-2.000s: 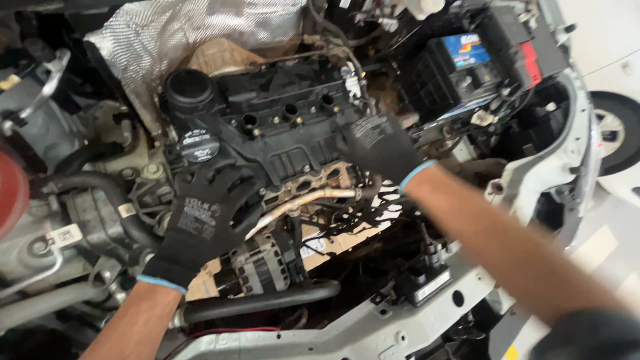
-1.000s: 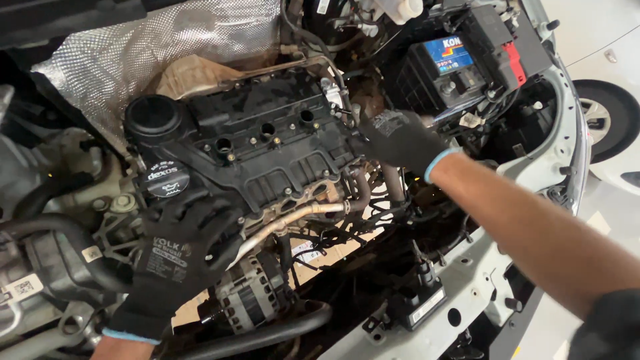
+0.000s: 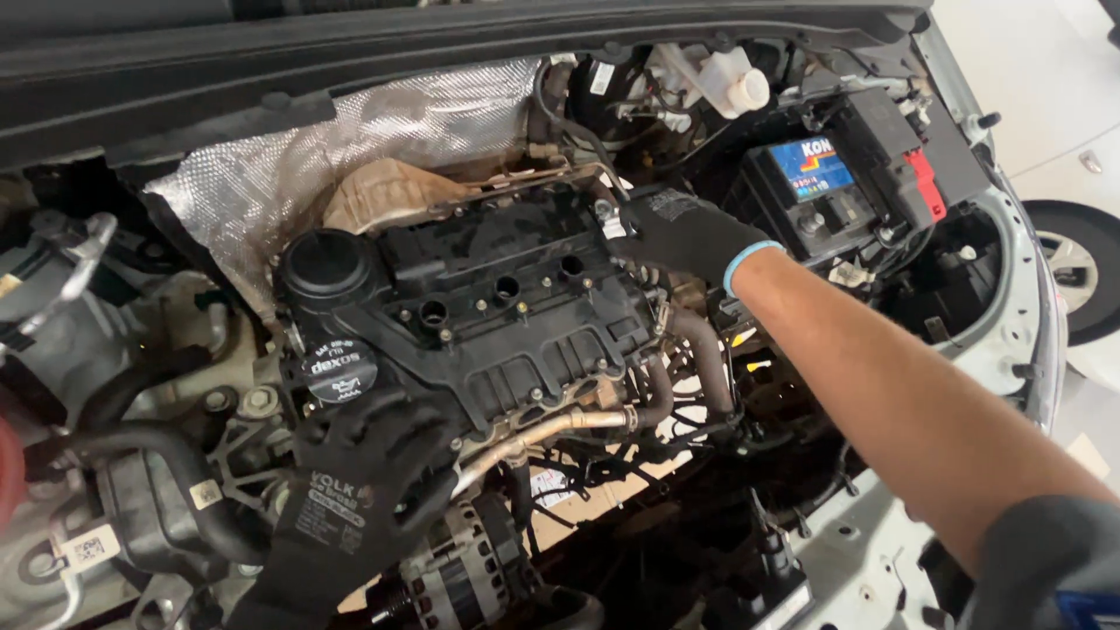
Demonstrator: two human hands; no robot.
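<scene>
A black plastic engine valve cover (image 3: 516, 324) with three round plug holes fills the middle of the engine bay. My left hand (image 3: 376, 472), in a black work glove, rests with spread fingers at the cover's front left corner, just below the black oil filler cap (image 3: 339, 371). It holds nothing that I can see. My right hand (image 3: 669, 227), gloved too, reaches to the cover's rear right end beside a small metal fitting (image 3: 605, 215). Its fingertips are hidden, so its grip does not show. A metal coolant pipe (image 3: 551, 427) runs along the front edge of the cover.
A car battery (image 3: 805, 197) with a red terminal cover (image 3: 925, 188) sits at the right. Silver heat shielding (image 3: 420, 118) lines the back. An alternator (image 3: 464, 569) is low in front, near the body's front crossmember (image 3: 866, 534). A white-capped reservoir (image 3: 739, 83) stands behind.
My right hand has moved from the cover's front right side toward its rear right end. My left hand stays near the front left corner. The view has shifted.
</scene>
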